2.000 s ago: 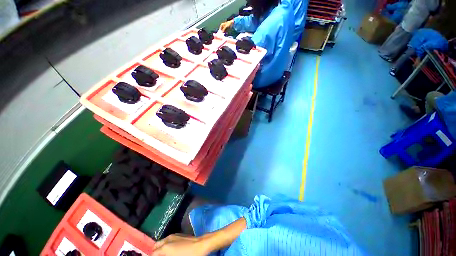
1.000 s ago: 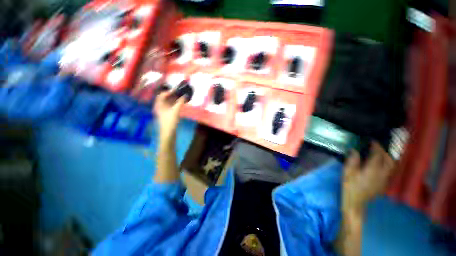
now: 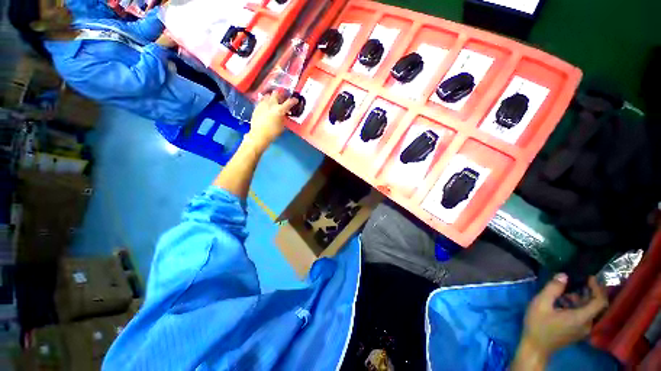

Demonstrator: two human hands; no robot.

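An orange-red tray point(image 3: 499, 151) lies in front of me with black watches point(image 3: 458, 187) on white slips in two rows of pockets. My left hand point(image 3: 268, 119) is at its near left end, fingers closed around a black watch point(image 3: 296, 105) at the end pocket; the fingers partly hide it. My right hand point(image 3: 569, 313) is at the lower right, palm turned up, with a small black piece point(image 3: 574, 296) between its thumb and fingers. I cannot tell if this is a foam insert or a watch. Dark foam inserts point(image 3: 580, 163) are heaped right of the tray.
Another tray with watches and clear film point(image 3: 290, 65) adjoins at the left. An open carton point(image 3: 297, 246) with dark pieces stands below the bench edge. A person in blue point(image 3: 119, 72) sits at the upper left by a blue stool point(image 3: 210, 138). Orange-red trays point(image 3: 630, 311) stand at the right.
Since one second ago the view has steadied and moved nearer the tray. My left hand remains at the tray's left end and my right hand appears lower, now palm up around the black piece.
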